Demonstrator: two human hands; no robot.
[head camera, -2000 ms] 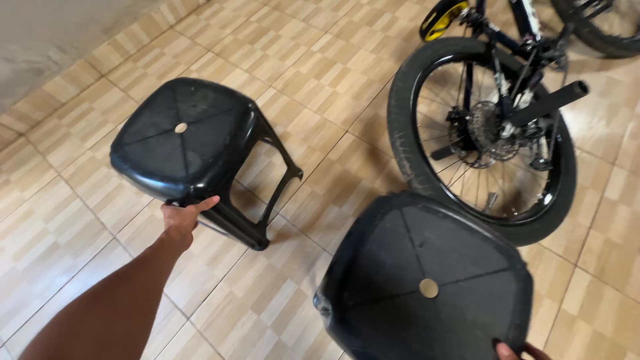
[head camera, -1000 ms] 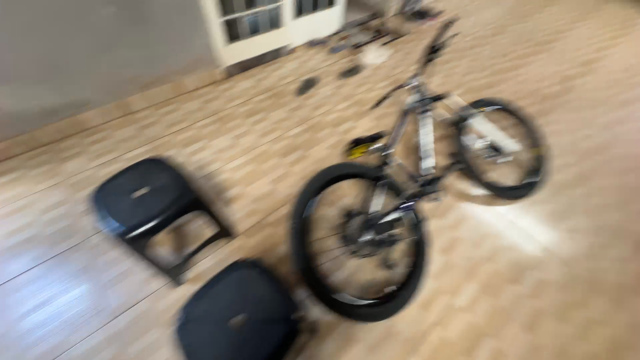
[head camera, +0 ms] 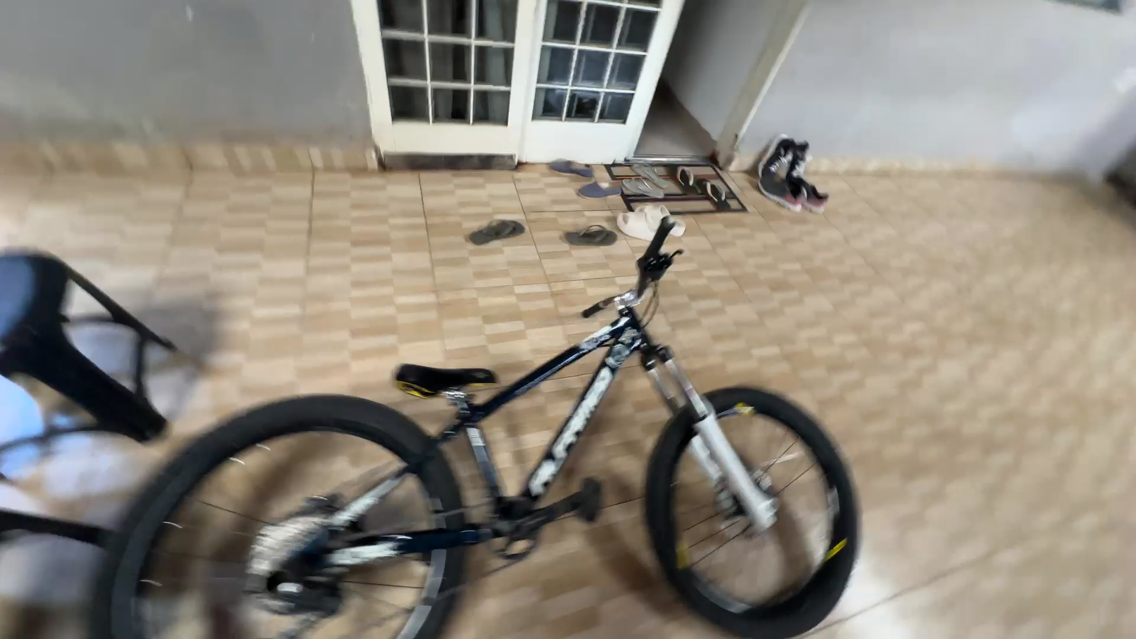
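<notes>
Neither of my hands shows in the head view. A dark mountain bike (head camera: pixel 568 435) with a white front fork stands upright on the tiled floor, its rear wheel (head camera: pixel 293 524) low at the left and its front wheel (head camera: pixel 754 510) to the right. Its black saddle (head camera: pixel 444 377) has yellow edging. At the left edge, a black plastic stool (head camera: pixel 80 373) is partly in view, cut off by the frame. Below it, a dark bar reaches in beside the rear wheel; what it belongs to cannot be told.
White glazed doors (head camera: pixel 524 80) stand in the grey wall, with an opening to their right. Before them lie a striped doormat (head camera: pixel 732 202) with several sandals, a pair of pale clogs (head camera: pixel 641 222), loose flip-flops (head camera: pixel 497 232) and dark sneakers (head camera: pixel 781 175) against the wall.
The view has swung up and to the right. Two seconds ago my left hand was at one black stool and my right hand at the other; both hands have left the view.
</notes>
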